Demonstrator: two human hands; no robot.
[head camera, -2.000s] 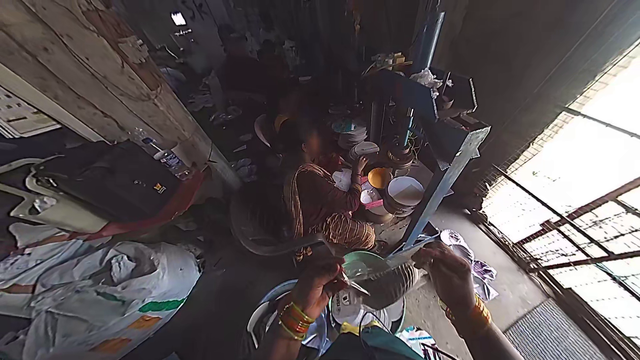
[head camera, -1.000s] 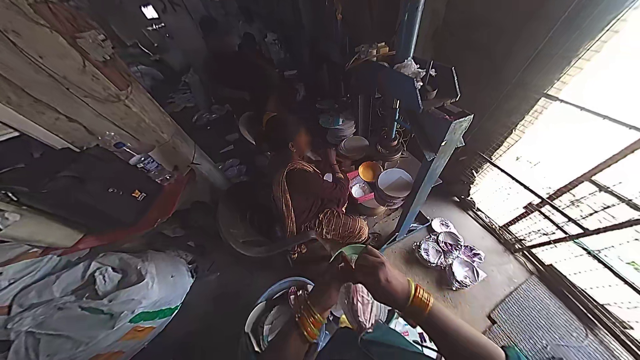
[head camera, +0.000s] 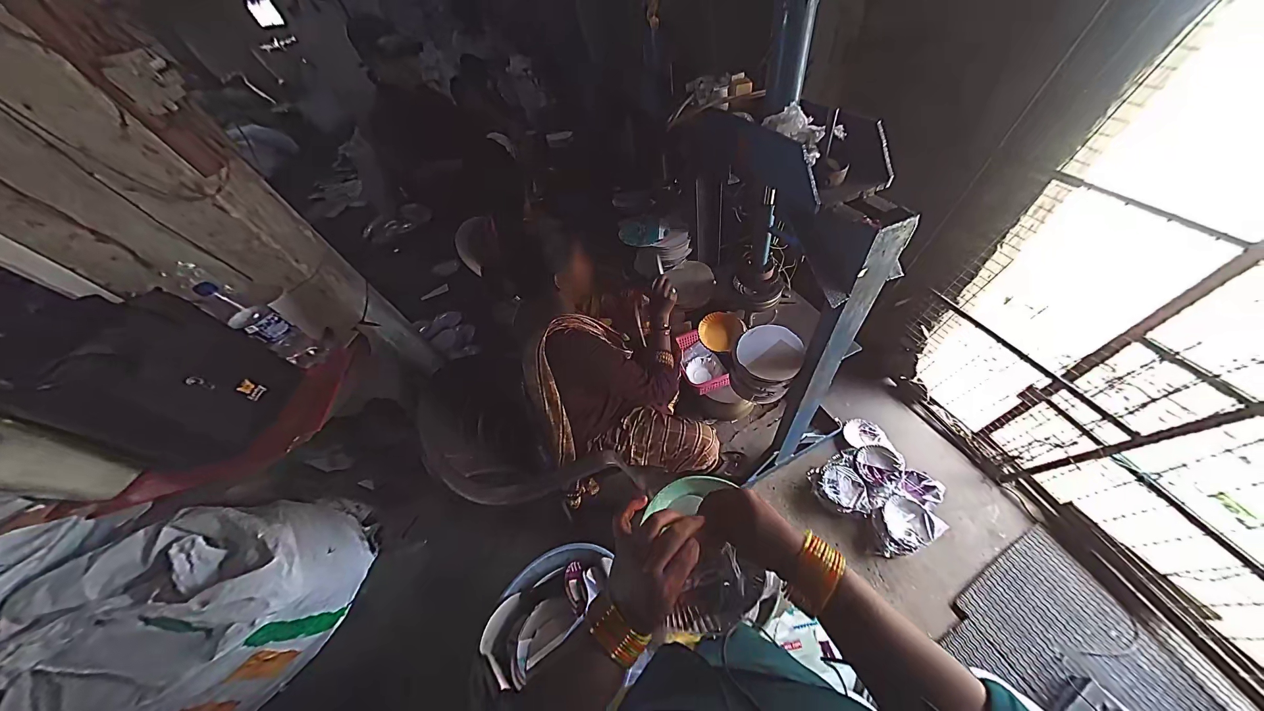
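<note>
Near the bottom middle, my left hand (head camera: 657, 563) and my right hand (head camera: 752, 523) are close together around a green-rimmed bowl or plate (head camera: 689, 488). The fingers of both hands curl at its near side, and the right hand hides part of it. Clear plastic wrap (head camera: 729, 583) and a ridged stack hang just beneath the hands. What each finger grips is partly hidden. A blue-rimmed tub (head camera: 553, 555) with pale and dark pieces in it stands beside my left forearm.
A seated person (head camera: 612, 395) works ahead beside a pink basket (head camera: 713, 383), an orange bowl (head camera: 721, 332) and a white bucket (head camera: 769, 354). A blue metal frame (head camera: 839, 331) rises at right, near wrapped bowls (head camera: 884, 489). A white sack (head camera: 178, 592) lies left.
My hands were apart at the stack two seconds ago; they are now together at the green-rimmed piece. The seated person's hand has risen since one second ago.
</note>
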